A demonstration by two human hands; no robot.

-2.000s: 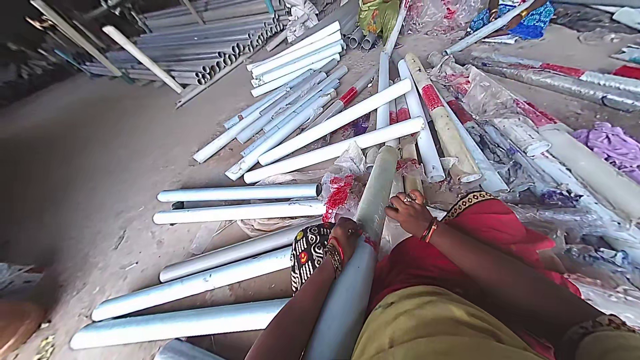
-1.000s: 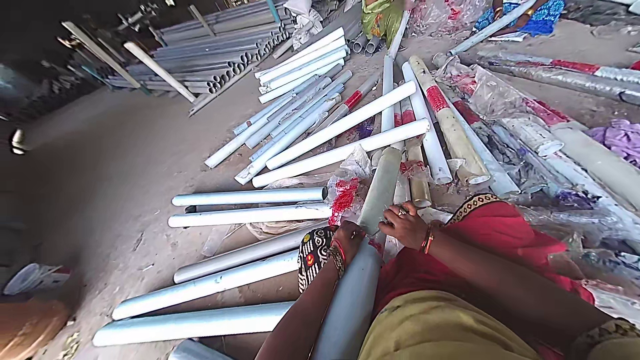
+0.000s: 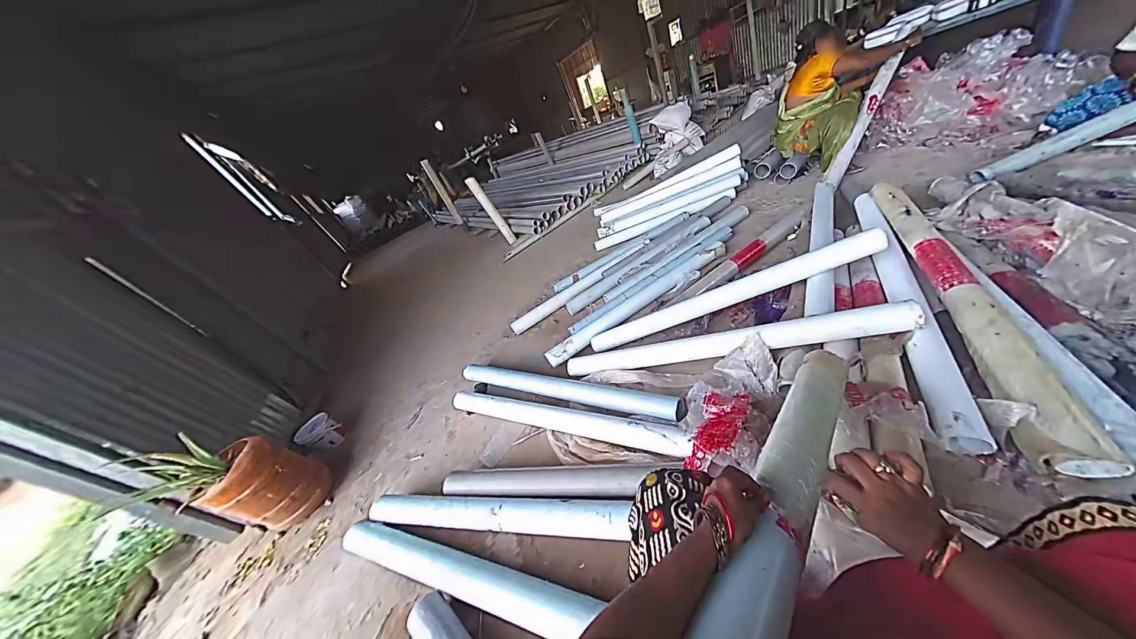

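A thick pipe (image 3: 803, 426), pale grey-green at its far part and light blue nearer my body, slopes up and away from me. My left hand (image 3: 738, 504) is closed at its left side where the two colours meet, partly hidden by the wrist and a patterned cloth (image 3: 661, 519). Against the pipe's right side rests my right hand (image 3: 883, 497), fingers bent and somewhat spread; whether it grips anything cannot be told. Crumpled clear plastic film with red print (image 3: 721, 426) lies just left of the pipe.
Pale pipes (image 3: 532, 515) lie on the floor to the left, with more white ones (image 3: 745, 337) ahead. Wrapped pipes (image 3: 1021, 355) are at right. Farther off, a person (image 3: 812, 98) crouches by a plastic heap (image 3: 985, 89). A clay pot (image 3: 271, 484) holds a plant at left.
The view has swung up and to the left, bringing in the pot and the crouching person's upper body. My right hand's fingers have spread; my left hand stays at the pipe.
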